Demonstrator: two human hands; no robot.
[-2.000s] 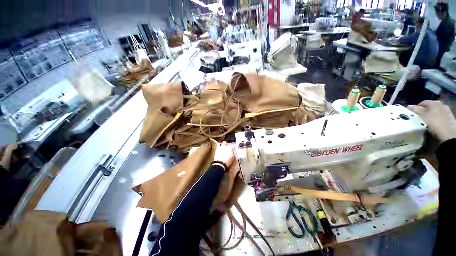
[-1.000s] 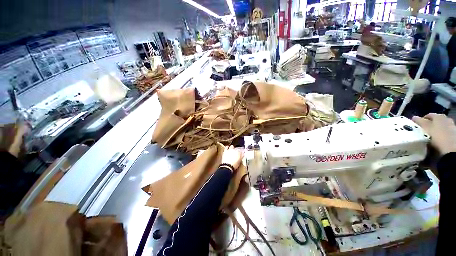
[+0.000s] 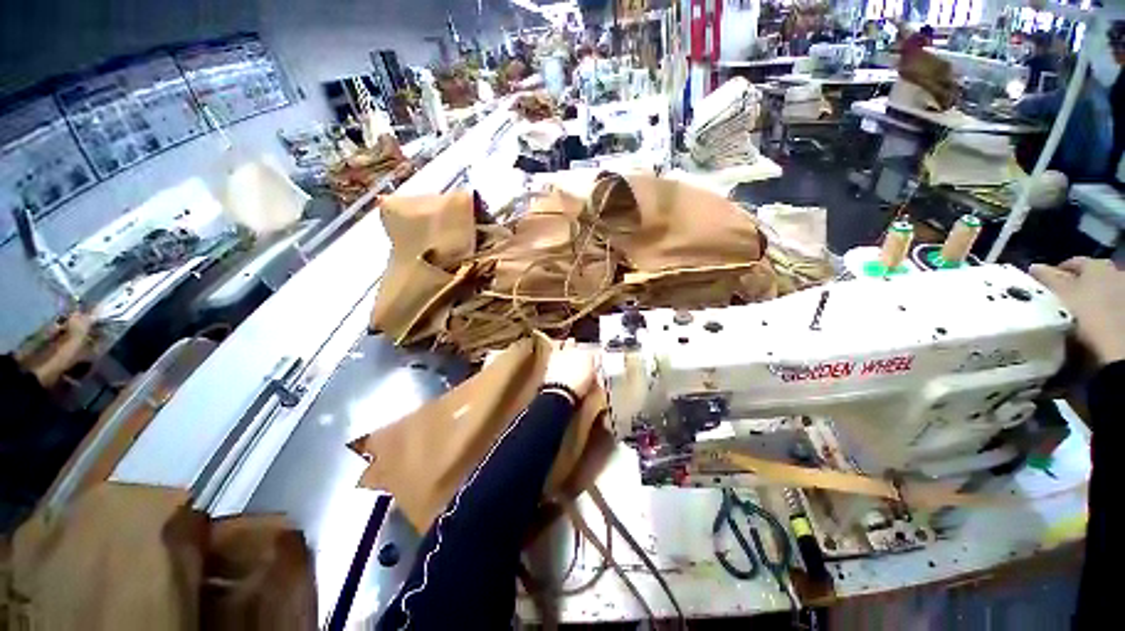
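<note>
A brown bag panel (image 3: 450,441) with a small white label lies at the left end of the off-white sewing machine (image 3: 851,364). My left hand (image 3: 570,367) holds its upper edge beside the machine head; the fingertips are partly hidden. Brown straps (image 3: 605,555) dangle from the panel over the table edge. My right hand (image 3: 1086,302) rests at the machine's right end, cut off by the sleeve and picture edge; its fingers and what they touch are not clear. An orange-tan strip (image 3: 814,477) lies across the machine bed.
A large brown heap with tangled straps (image 3: 555,265) lies behind the machine. Green-handled scissors (image 3: 750,536) and a black marker-like thing with a yellow band (image 3: 804,539) lie on the bed. Brown pieces (image 3: 111,561) hang at lower left. Thread cones (image 3: 897,244) stand behind. Another person's arm (image 3: 56,351) shows far left.
The camera view has shifted a little. My left hand stays on the panel's upper edge and my right hand stays at the machine's right end. The other person's arm at far left has moved.
</note>
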